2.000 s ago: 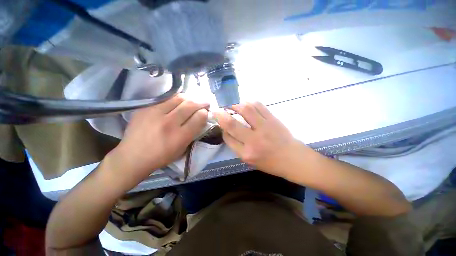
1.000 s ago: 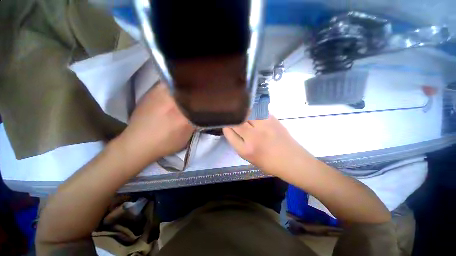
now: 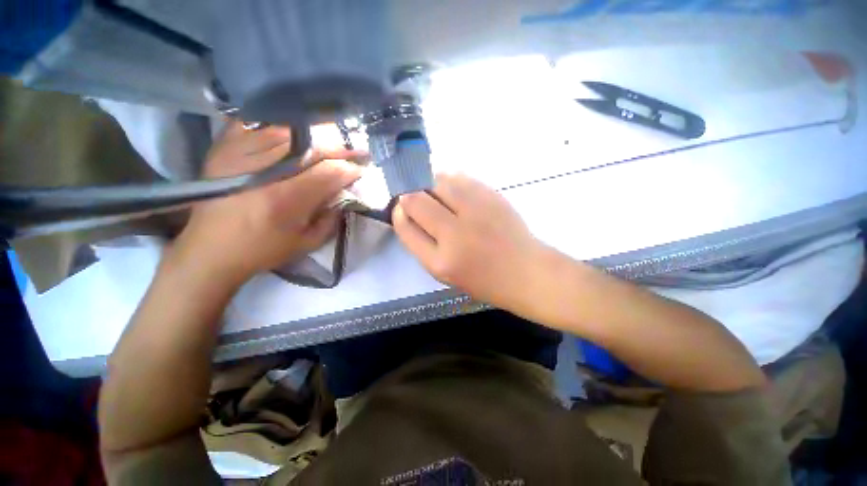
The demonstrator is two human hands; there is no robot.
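Observation:
My left hand (image 3: 276,204) lies on the cloth left of the needle, fingers spread, thumb and a finger near the presser foot; part of it is behind the curved metal bar (image 3: 143,204). My right hand (image 3: 466,233) pinches the brown seam edge (image 3: 373,213) just below the grey-blue block (image 3: 407,163). White pocket cloth with a narrow brown strip (image 3: 328,252) hangs in a fold between my hands. The khaki-brown cloth (image 3: 71,247) lies at the left. The needle point is hard to make out in the glare.
The white machine head (image 3: 475,38) spans the top. Black thread snips (image 3: 642,109) lie right of the needle. The table edge carries a measuring scale (image 3: 380,316). White cloth (image 3: 761,308) hangs beyond the edge at the right, and brown and white cloth (image 3: 261,413) lies below it.
The head view shifted and returned, so the snips show again. My left hand has moved left and its fingers have spread. The brown strip's fold between my hands has shifted left and up since the first frame.

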